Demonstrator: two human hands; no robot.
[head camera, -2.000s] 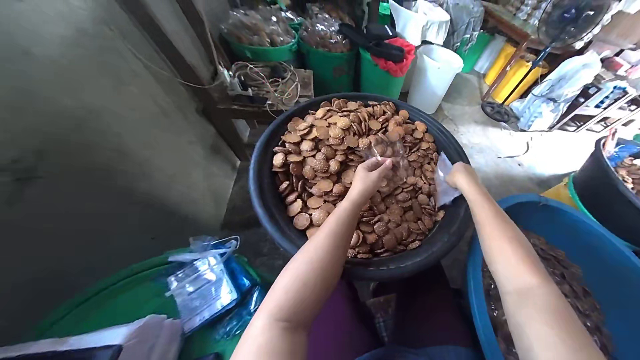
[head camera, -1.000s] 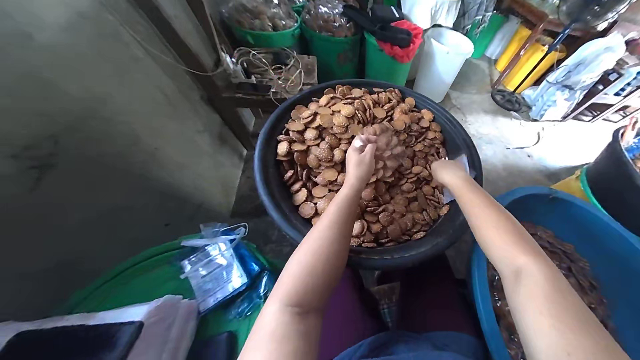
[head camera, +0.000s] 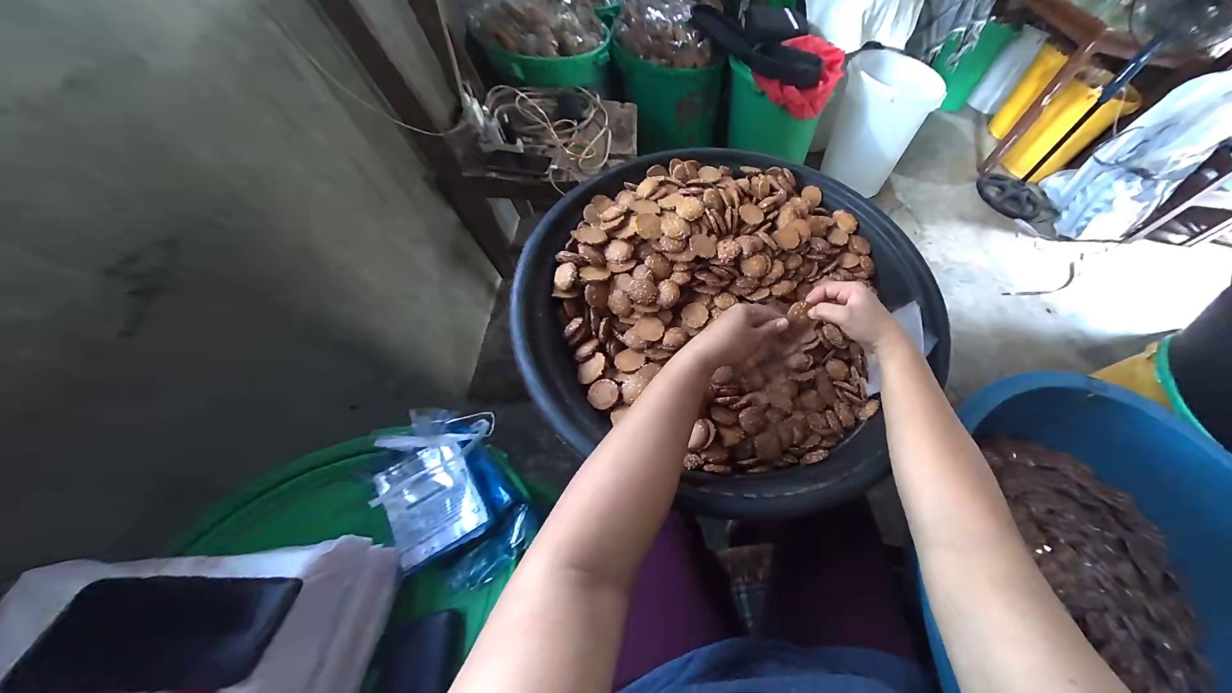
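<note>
A round black tub (head camera: 534, 327) full of small round brown cookies (head camera: 664, 279) stands before me. Over its right half, my left hand (head camera: 741, 337) is bent around a blurred clear plastic bag (head camera: 770, 371), apparently held in it. My right hand (head camera: 849, 313) pinches a cookie (head camera: 799, 311) between thumb and fingertips, close to the fingers of my left hand. A stack of thin clear or white plastic (head camera: 908, 322) lies inside the tub's right wall, partly hidden by my right wrist.
A blue tub (head camera: 1088, 404) of packed dark pieces is at the right. Plastic packs (head camera: 438, 500) and a dark phone-like slab (head camera: 154, 630) on cloth rest over a green lid (head camera: 289, 491) at left. Green bins (head camera: 664, 106), a white bin (head camera: 881, 115) and a cord-strewn wooden stand (head camera: 616, 125) are behind.
My right hand has moved from the plastic stack at the tub's right side to beside my left hand, and now holds a cookie. My left hand has shifted from its raised grip lower over the cookies.
</note>
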